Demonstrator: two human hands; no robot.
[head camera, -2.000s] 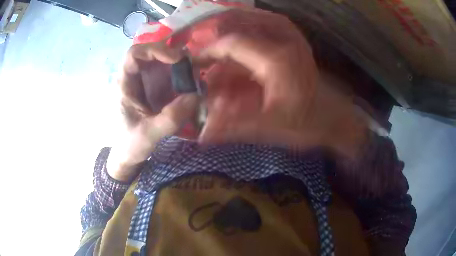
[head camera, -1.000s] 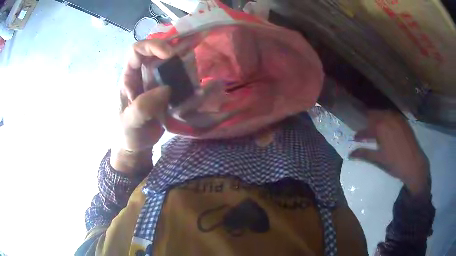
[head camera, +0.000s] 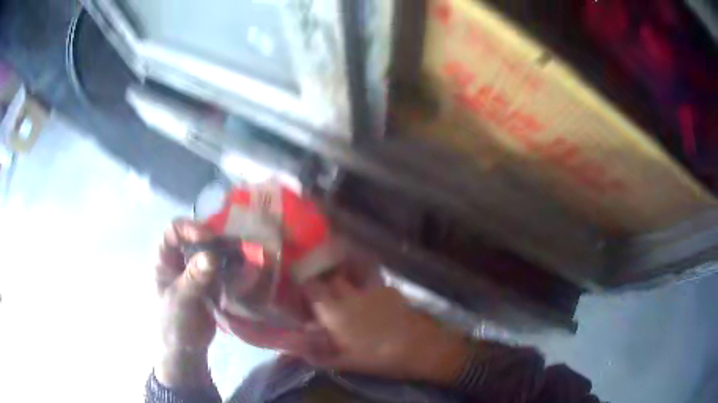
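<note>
A red-and-white bag (head camera: 303, 228) is held up in front of me, blurred. My left hand (head camera: 189, 275) grips its left side, with a small dark piece (head camera: 228, 253) between or beside the fingers; I cannot tell what the piece is. My right hand (head camera: 370, 323) is at the bag's lower right, its fingers on or partly inside the bag. The fingertips are blurred against the red.
A carton with red print (head camera: 527, 126) stands at the upper right, beside a dark metal frame (head camera: 441, 244). A pale framed panel (head camera: 228, 39) is at the top. A yellowish ring (head camera: 26, 126) lies at far left. A round pale item (head camera: 211, 198) is just beyond the bag.
The view has swung up and right, showing more of the carton and frame. My right hand has come from the right side onto the bag. The bag looks less spread out.
</note>
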